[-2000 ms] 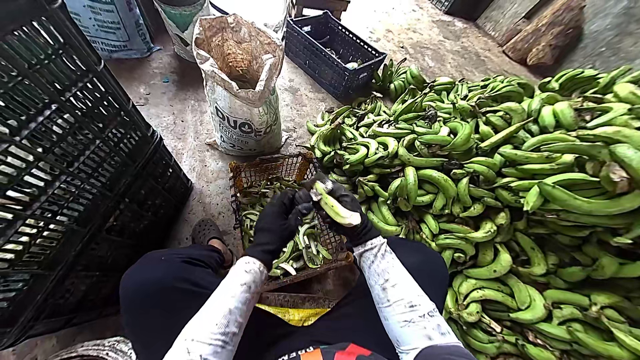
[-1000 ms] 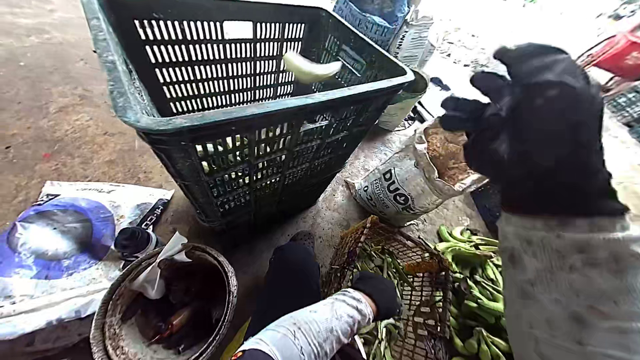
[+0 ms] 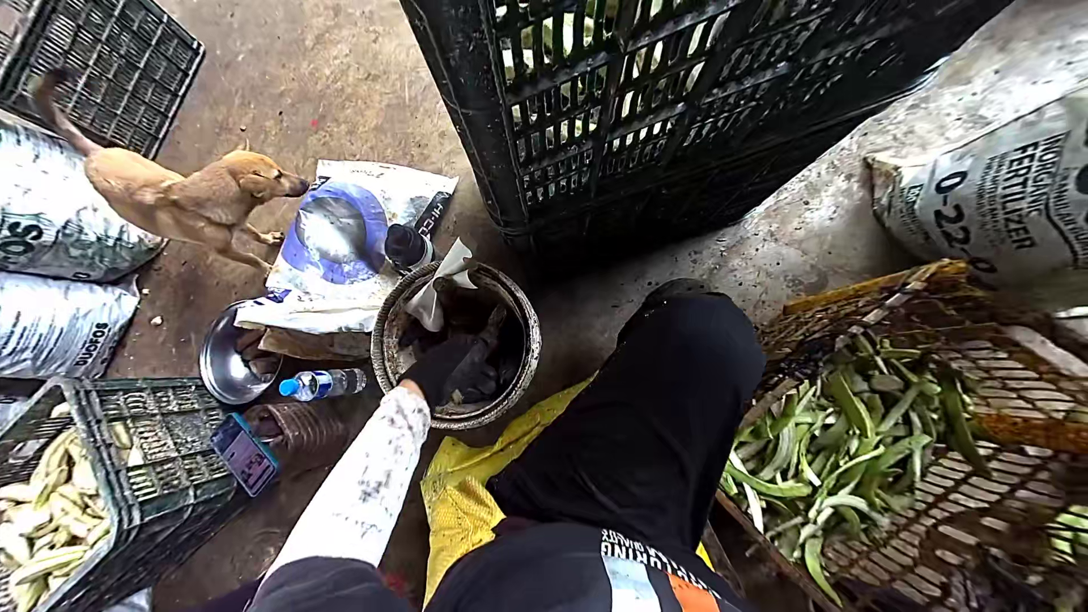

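Observation:
My left hand (image 3: pixel 455 371), in a black glove, reaches down into a round, worn bucket (image 3: pixel 533 357). Its fingertips are among dark contents, and I cannot tell whether they hold anything. A crumpled whitish sheet (image 3: pixel 429 306) hangs over the bucket's far rim. My right hand is out of view. To the right of my knee, long green peels (image 3: pixel 850 416) lie in a dirty plastic mesh crate (image 3: pixel 1011 374).
A tall black crate (image 3: pixel 595 153) stands ahead, pale pieces showing through its slots. A tan dog (image 3: pixel 187 191) stands at left. Near the bucket are a dark bottle (image 3: pixel 406 246), a water bottle (image 3: pixel 327 384), a metal bowl (image 3: pixel 229 357), a phone (image 3: pixel 245 455) and a crate of peeled bananas (image 3: pixel 140 433).
Both hands were at a green banana; then a pale one was in the air over the tall crate. My left hand has gone from the peels into the bucket. My raised right hand has left view.

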